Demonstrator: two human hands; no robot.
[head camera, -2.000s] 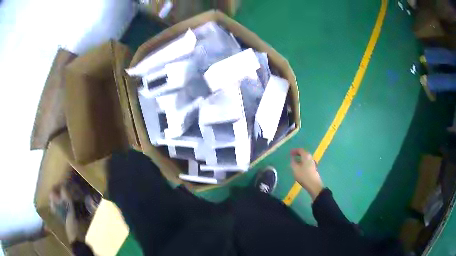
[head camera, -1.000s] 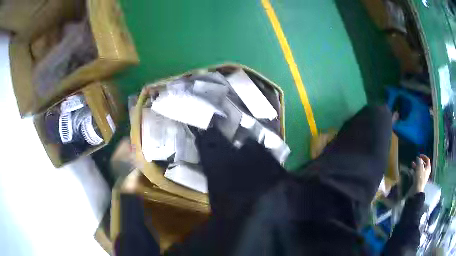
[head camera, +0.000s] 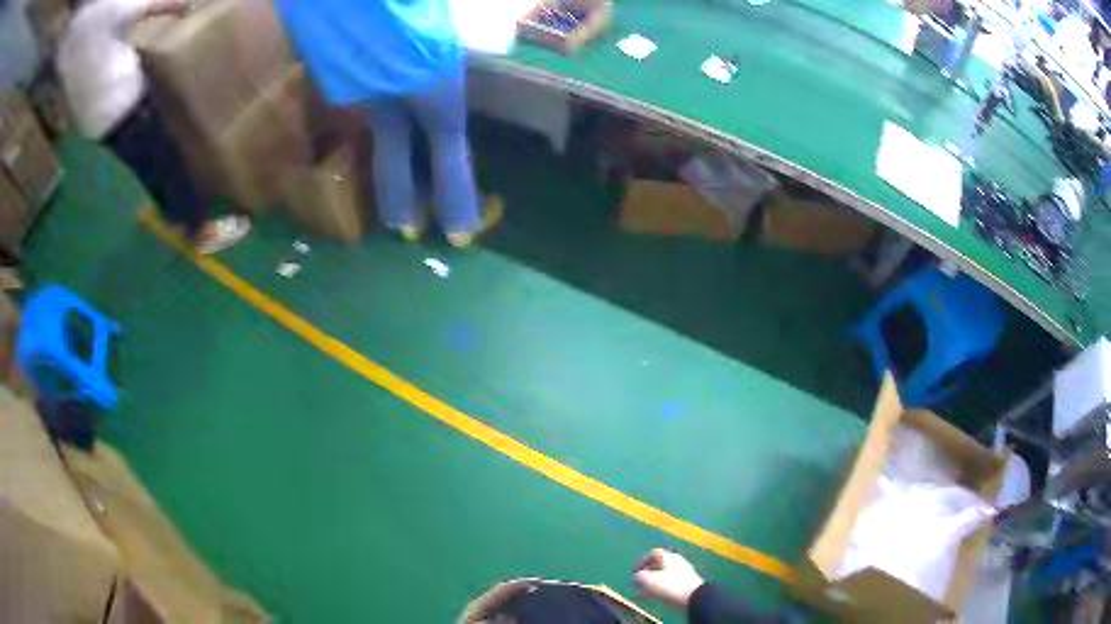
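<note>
The brown waste carton (head camera: 493,599) shows only its upper rim at the bottom edge, with my dark clothing over its middle. Its contents are hidden. My right hand (head camera: 668,577) is just right of the rim, above the green floor. It is small and blurred, its fingers look loosely curled, and I see nothing in it. My left hand is out of the picture.
An open carton with whitish wrap (head camera: 914,524) stands at lower right, near a blue stool (head camera: 938,329). The green bench (head camera: 780,122) runs along the upper right. Two people stand at upper left by stacked cartons (head camera: 232,98). Another blue stool (head camera: 73,347) and brown cartons (head camera: 49,512) are at left.
The view has swung up and away, so the waste carton has dropped to the bottom edge. The bench and people have come into view. My left hand is no longer seen.
</note>
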